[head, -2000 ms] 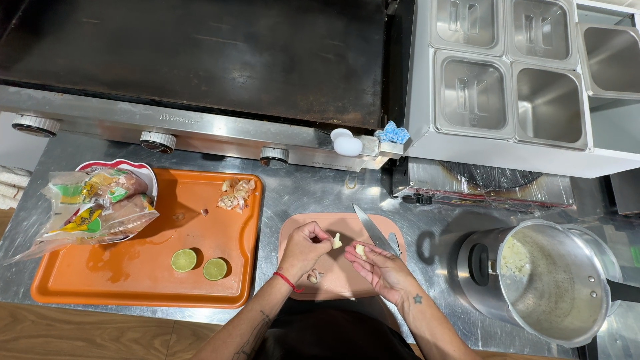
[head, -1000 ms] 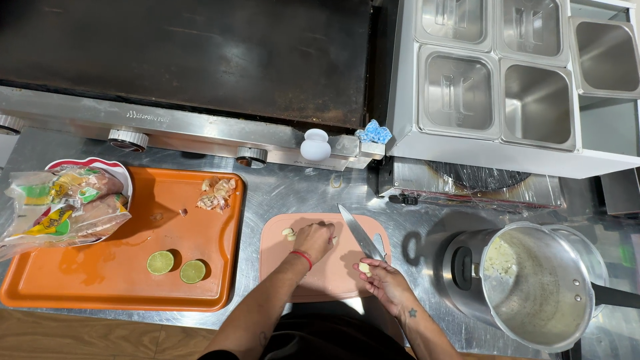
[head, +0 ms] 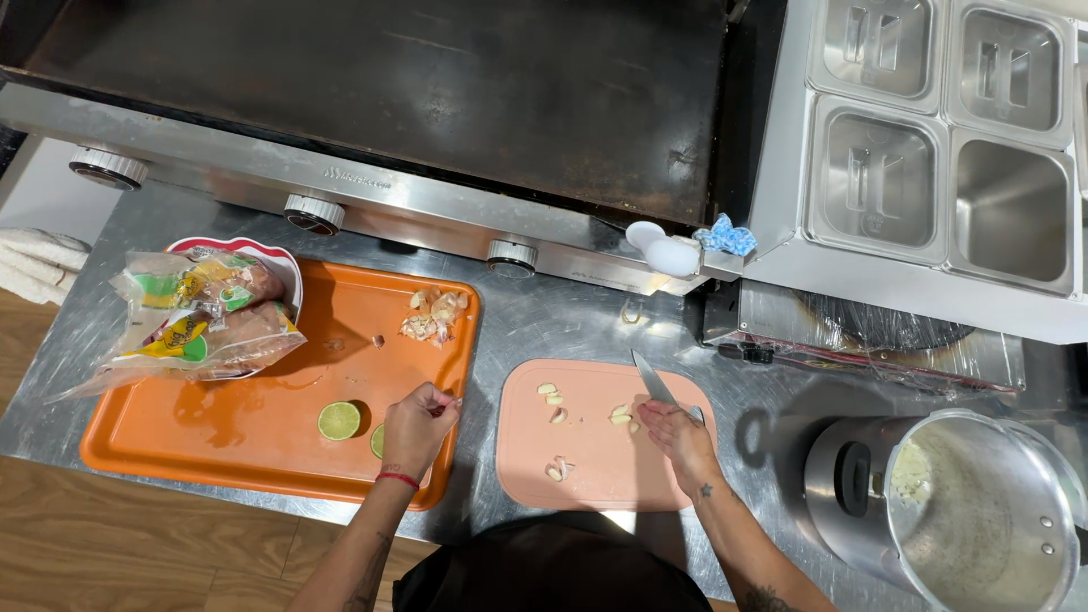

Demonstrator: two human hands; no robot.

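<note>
My left hand (head: 422, 425) is over the right edge of the orange tray (head: 255, 466), its fingertips pinched; whether a bit of peel is between them I cannot tell. One lime half (head: 339, 421) lies on the tray, and another (head: 377, 440) is partly hidden by this hand. Garlic skins (head: 435, 316) sit in the tray's upper right. My right hand (head: 677, 431) rests over a knife (head: 653, 379) on the pink cutting board (head: 608, 484), its grip unclear. Garlic cloves (head: 620, 415) lie beside its fingers, with more cloves (head: 551, 393) at the board's upper left and one with skin (head: 558, 468) below.
Bagged raw meat (head: 246, 327) lies in a bowl on the tray's left. A griddle (head: 382, 93) runs behind the steel counter. To the right stand a large metal pot (head: 850, 527), a plastic-wrapped burner (head: 875, 327) and steel food pans (head: 880, 178). An egg-shaped white object (head: 671, 255) is at the griddle's corner.
My left hand has moved left from the cutting board to the tray. My right hand, which held a garlic clove, is now over the knife beside several cloves.
</note>
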